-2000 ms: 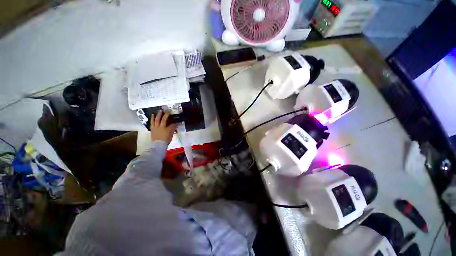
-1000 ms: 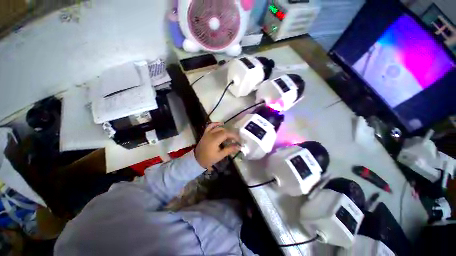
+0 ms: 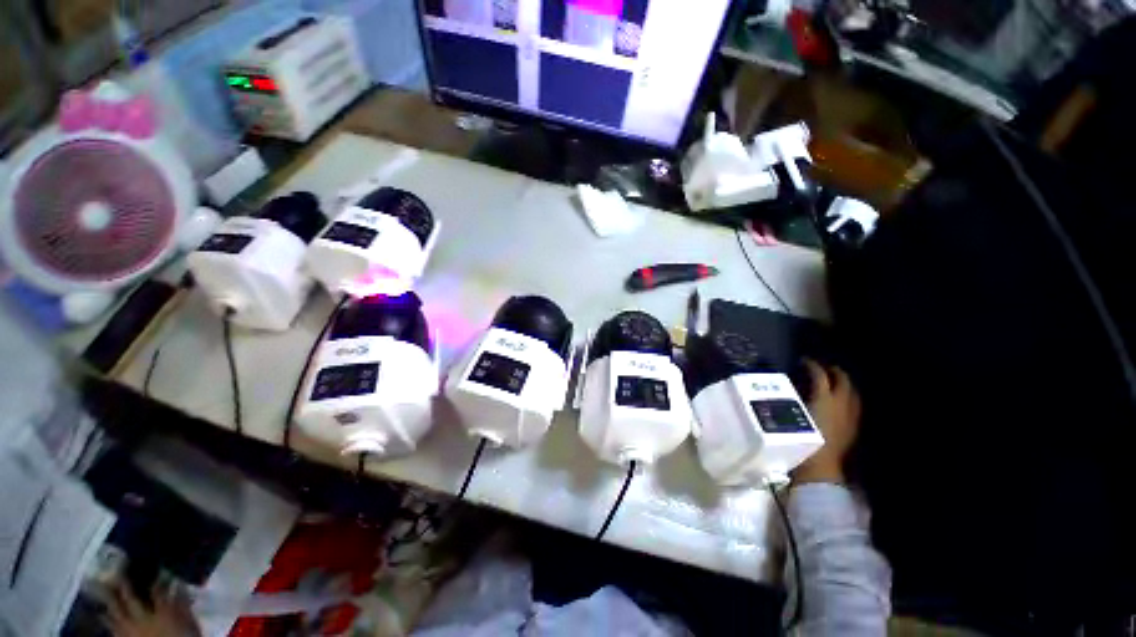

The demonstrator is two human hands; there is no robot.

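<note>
Several white dome cameras with black heads stand in a row on the bench. The third from the left [image 3: 370, 373] has a pink-violet glow at its head. Thin black cords hang from their bases over the near edge. My right hand [image 3: 832, 417] lies at the right end beside the last camera [image 3: 757, 417], at the black pad [image 3: 754, 334]; what is under its palm is hidden. My left hand [image 3: 147, 612] is at the lower left, blurred and cut by the bottom edge, near a black device [image 3: 168, 523]; its grip is unclear.
A monitor [image 3: 536, 87] with several panes stands behind the bench. A red and black knife [image 3: 670, 276] lies before it, white brackets [image 3: 729, 168] to its right. The fan [image 3: 97, 212] and power supply [image 3: 293, 81] are at left. Papers [image 3: 44, 498] lie lower left.
The view has swung right, showing the whole row and the monitor. The hand at the third camera's base has gone from there. My right hand now shows at the bench's right end.
</note>
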